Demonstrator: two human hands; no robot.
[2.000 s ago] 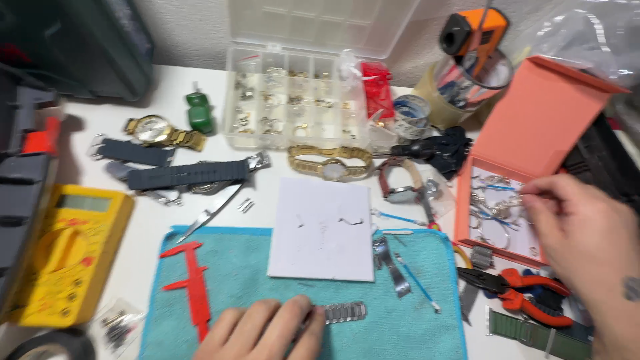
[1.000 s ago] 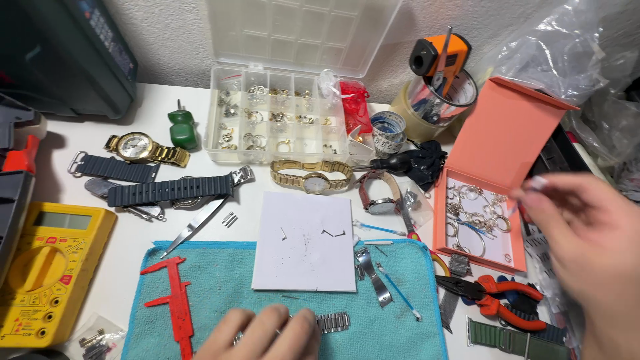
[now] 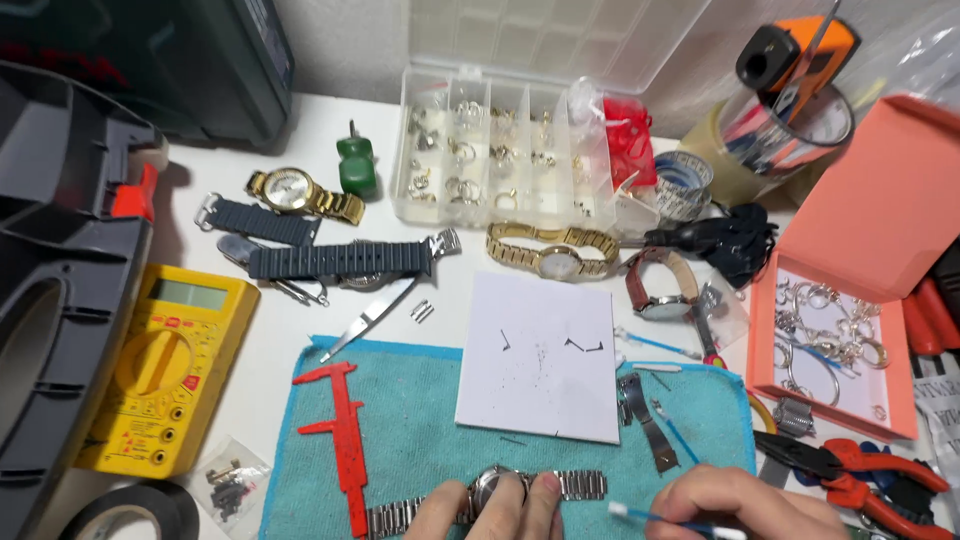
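Observation:
On the turquoise cloth [image 3: 405, 405] my left hand [image 3: 491, 510] presses on a steel wristwatch [image 3: 491, 484], its link bracelet stretching out to both sides. My right hand [image 3: 739, 502] pinches a blue-stemmed cotton swab [image 3: 637, 513] to the right of the watch. A second blue swab [image 3: 679, 435] lies just above that hand. Beyond the watch lies a white card [image 3: 540, 390] with small dark pieces on it. A steel clasp part [image 3: 649, 427] is beside the card, and a red plastic caliper [image 3: 345, 442] is left of the watch.
A yellow multimeter [image 3: 169, 367] and black tape roll [image 3: 131, 514] are at left. Behind stand a clear compartment box [image 3: 502, 217] and a tool cup [image 3: 795, 135]. Several watches, including a gold one [image 3: 559, 261], lie between. At right are a coral jewellery box [image 3: 825, 416] and orange-handled pliers [image 3: 862, 480].
My right hand has moved from the coral box down to the cloth, where a swab now shows in its fingers. The watch head has come into view under my left hand.

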